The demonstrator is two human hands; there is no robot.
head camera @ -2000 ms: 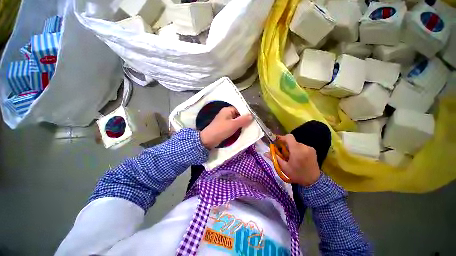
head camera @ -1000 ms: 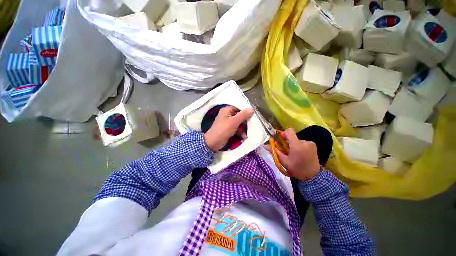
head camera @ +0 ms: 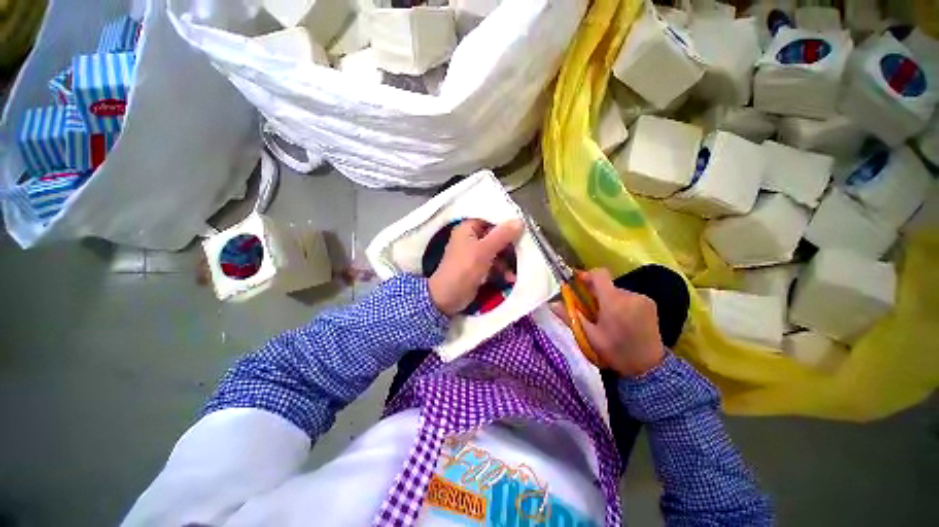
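A cream-white cube piece [head camera: 410,245] is held over my lap, its square face turned up. My left hand [head camera: 468,262] grips it, with the fingers over the dark blue and red round patch [head camera: 492,300] and the thumb near the right edge. My right hand [head camera: 621,321] holds the orange-handled scissors [head camera: 579,309]. The silver blades lie along the right seam edge of the piece, pointing up. Whether the blades are fully closed is hard to tell.
A yellow sack [head camera: 587,196] full of white cubes lies at right. A white woven sack [head camera: 340,113] with white cubes is at the top middle. Another sack [head camera: 196,124] at left holds striped pieces [head camera: 101,91]. A single cube [head camera: 243,257] sits on the grey tiled floor [head camera: 124,360].
The piece and both hands have shifted slightly right in the view. The blades still lie at the right seam edge. Both hands keep their grip.
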